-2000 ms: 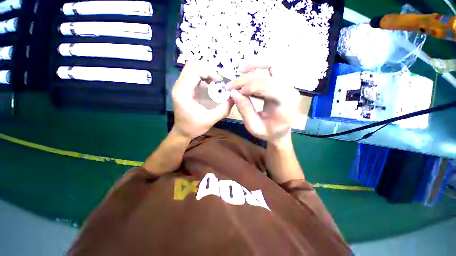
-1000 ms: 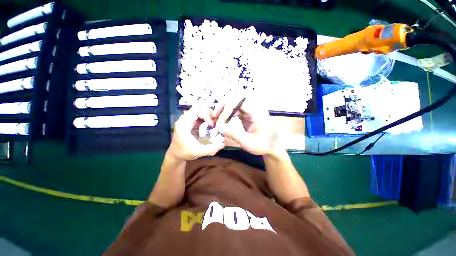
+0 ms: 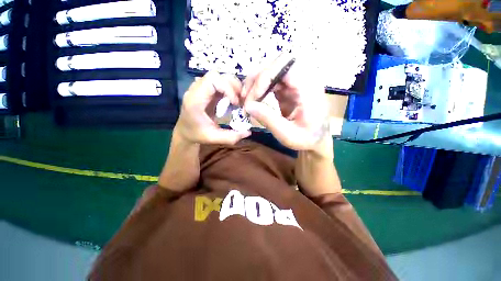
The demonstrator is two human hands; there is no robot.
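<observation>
My left hand (image 3: 200,112) holds a white tube housing (image 3: 240,121) seen nearly end-on, its round end facing up between thumb and fingers. My right hand (image 3: 291,112) holds a thin dark stick, perhaps tweezers (image 3: 281,77), slanting up to the right. Its lower end is hidden among the fingertips. The right fingertips are at the tube end and close to the left fingertips. Small details at the tube end are too bright and blurred to tell.
A black parts tray (image 3: 360,82) heaped with white parts lies beyond the hands. Tube trays (image 3: 112,115) are at left. The orange screwdriver (image 3: 450,12), clear bag (image 3: 409,38), white block (image 3: 456,93) in a blue bin (image 3: 360,107) and black cord (image 3: 439,130) are at right.
The thin dark stick, absent two seconds ago, is in my right hand. Since one second ago the view has shifted, so the trays sit higher in the picture. Both hands stay together at the tube end.
</observation>
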